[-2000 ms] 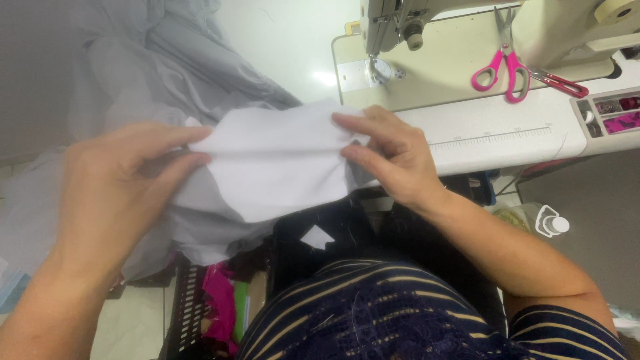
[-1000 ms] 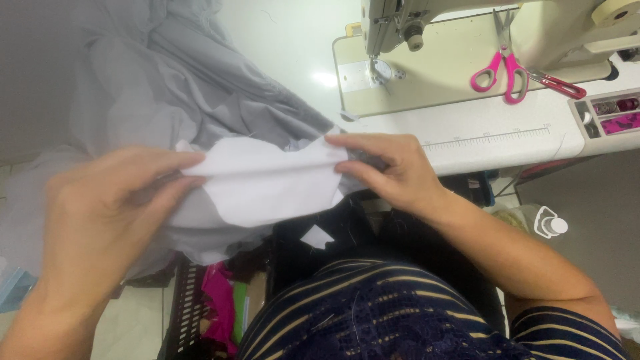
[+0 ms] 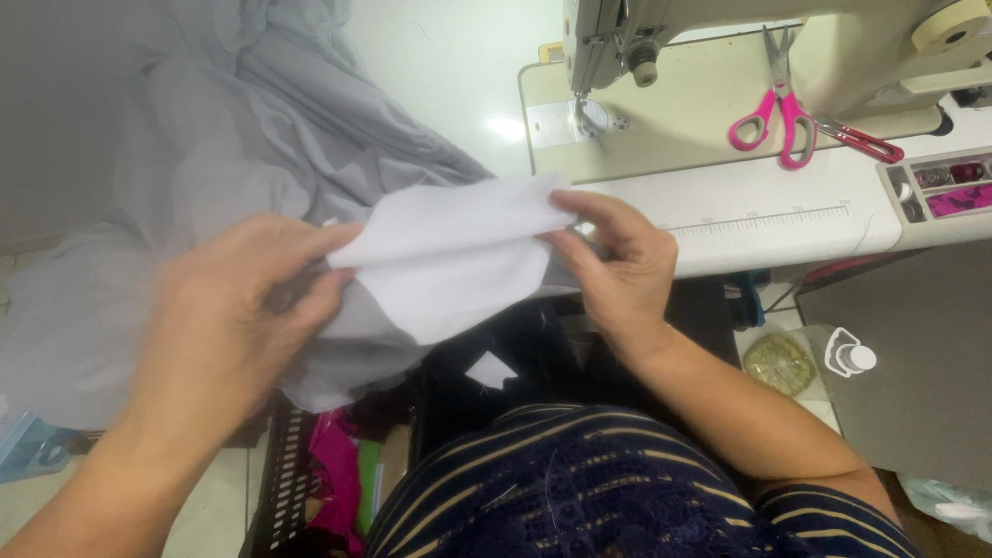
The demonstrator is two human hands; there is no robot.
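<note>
My left hand [image 3: 240, 310] pinches the left end of a white fabric piece [image 3: 457, 263] between thumb and fingers. At its right end, my right hand [image 3: 620, 271] grips the same piece the same way. A fold or seam runs across it from hand to hand. Large grey fabric [image 3: 271, 155] lies gathered on the table behind and left of the hands, and hangs over the front edge below the white piece. How the two fabrics are joined cannot be told. Both hands are well in front of the sewing machine's needle area [image 3: 581, 120].
Pink-handled scissors [image 3: 783, 116] and a red-handled tool [image 3: 864, 142] lie on the sewing machine bed [image 3: 682, 147]. A notions tray [image 3: 930, 186] is set at the right. Below are a dark perforated basket [image 3: 285, 480], a white scrap [image 3: 490, 370] on the lap, and a white-capped jug [image 3: 856, 356].
The white piece has been tilted and spread between my hands, its lower part hanging differently. Both hands keep their pinch on it. Scissors and machine have not moved.
</note>
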